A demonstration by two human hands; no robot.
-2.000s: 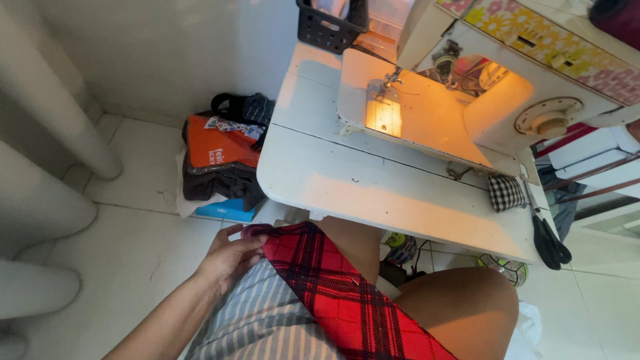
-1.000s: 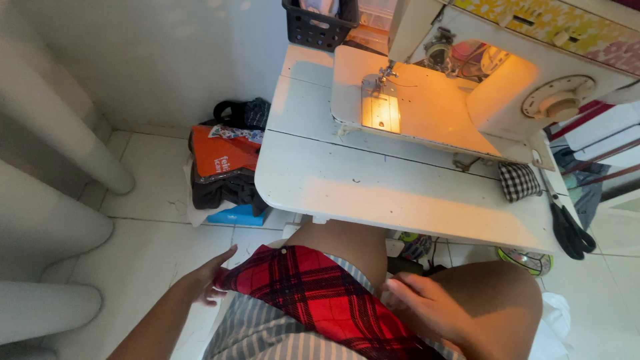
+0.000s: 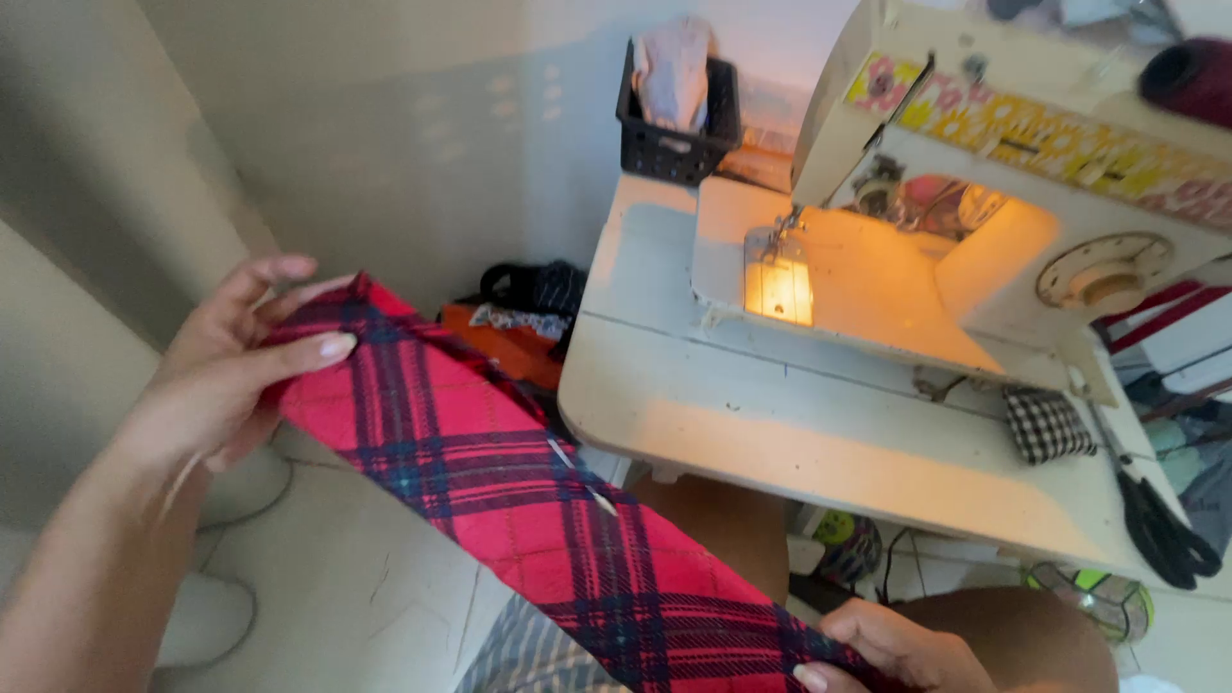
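Observation:
A strip of red and navy plaid fabric (image 3: pixel 500 462) stretches diagonally between my two hands, left of the sewing table. My left hand (image 3: pixel 250 356) grips its upper left end, the thumb lying on top. Near the bottom edge, my right hand (image 3: pixel 895 654) pinches the strip's lower right part, and the end beyond it is out of sight. A small whitish mark or pin lies along the fabric's upper edge. Beyond it stands a sewing machine (image 3: pixel 1020 192) with a floral band, its lamp lighting the needle plate (image 3: pixel 778 289).
The white table's (image 3: pixel 693 395) rounded corner is beside the fabric. A black plastic basket (image 3: pixel 679 144) stands at its back. A checkered pincushion (image 3: pixel 1047 423) and black-handled scissors (image 3: pixel 1155 520) lie at the right. Dark and orange cloths (image 3: pixel 510 337) are piled by the wall.
The plaid strip has been raised from my lap and now stretches between both hands. My right hand, out of view two seconds ago, now holds its lower part.

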